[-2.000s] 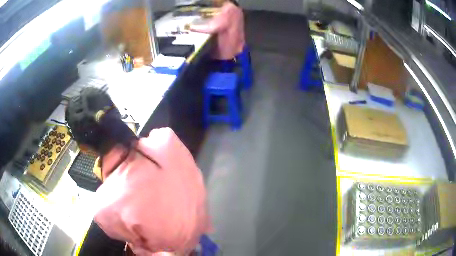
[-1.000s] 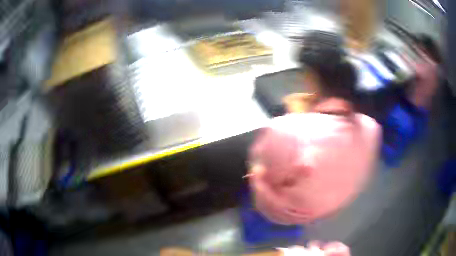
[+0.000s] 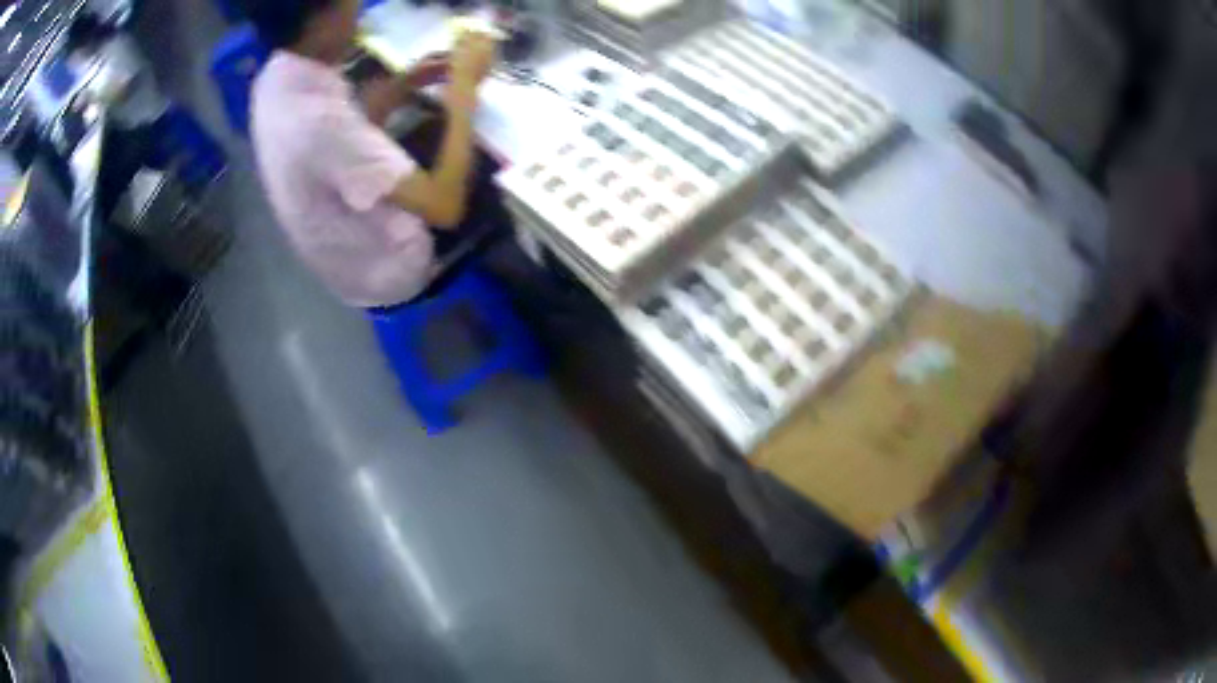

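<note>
Neither of my hands shows now. Nearest in front are white foam trays on a bench. One tray point(image 3: 781, 300) has rows of pockets, some with dark parts and others showing tan. Another stacked tray point(image 3: 627, 180) lies beyond it, with dark parts in its farther rows. A third white tray point(image 3: 787, 94) lies behind these. A brown cardboard carton point(image 3: 908, 407) with a small pale patch is at the near end of the trays. The view is blurred, so the small parts cannot be told clearly.
A person in a pink shirt point(image 3: 334, 174) sits on a blue stool point(image 3: 461, 347) at the bench, arms over it. Grey floor point(image 3: 334, 440) runs alongside. A yellow-edged bench point(image 3: 94, 600) is at lower left. A dark blurred shape point(image 3: 1108, 440) covers the right side.
The view has swung away from the other seated worker to a different bench with foam trays. A blurred pink-and-white shape, possibly fingers, at the bottom edge one second ago is out of view.
</note>
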